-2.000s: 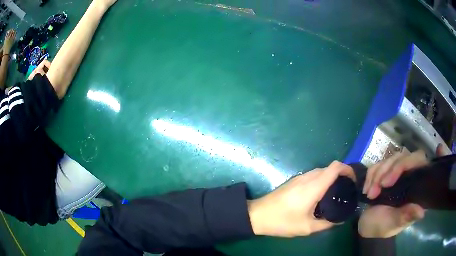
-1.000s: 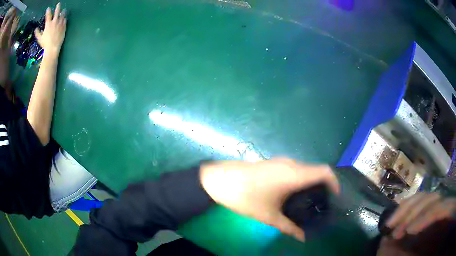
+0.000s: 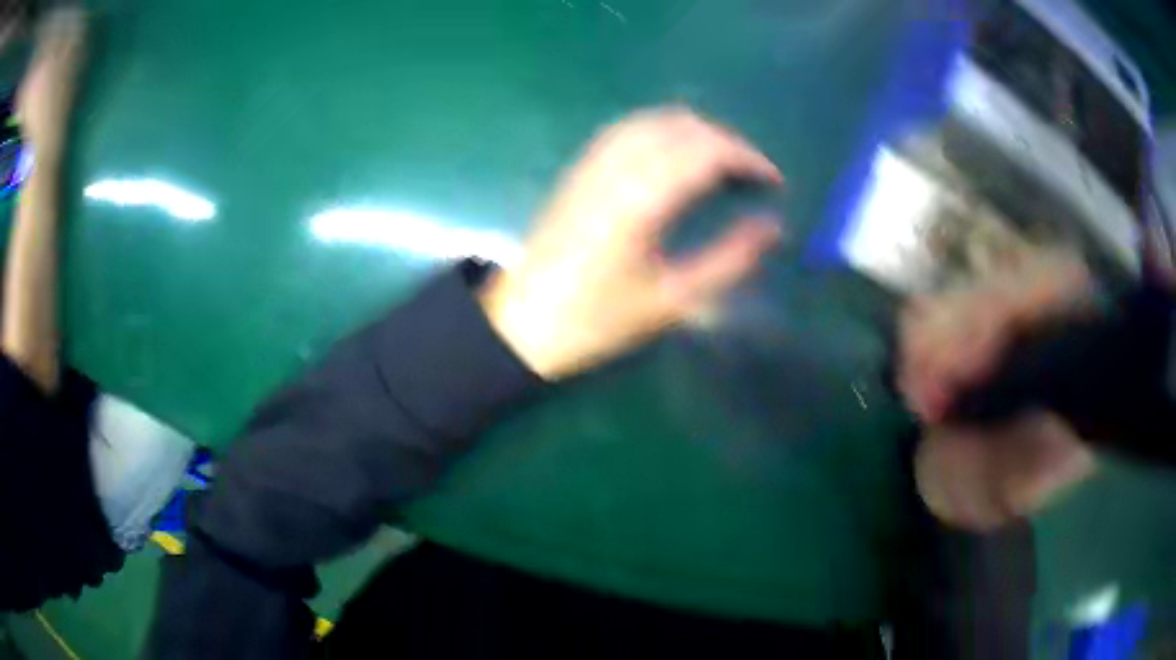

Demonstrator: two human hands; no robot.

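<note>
My left hand (image 3: 632, 245) is above the middle of the green table, thumb and fingers curved apart. Table green shows in the gap between them and I see nothing held. My right hand (image 3: 987, 387), strongly blurred at the right, is closed around the dark barrel of the electric screwdriver (image 3: 1096, 368). The driver's tip cannot be made out. A dark smear lies on the table between my hands; I cannot tell whether it is a shadow or a part. No light-up unit shows clearly.
The screw feeder (image 3: 903, 219), with blue side and silver top, stands at the upper right, just beyond my right hand. The green table (image 3: 387, 116) has bright light reflections. At the left edge are a neighbouring person's forearm (image 3: 45, 219) and dark clothing.
My left hand has moved up and away from the front edge, and the black unit no longer shows in it. My right hand has moved up towards the feeder. The view has shifted.
</note>
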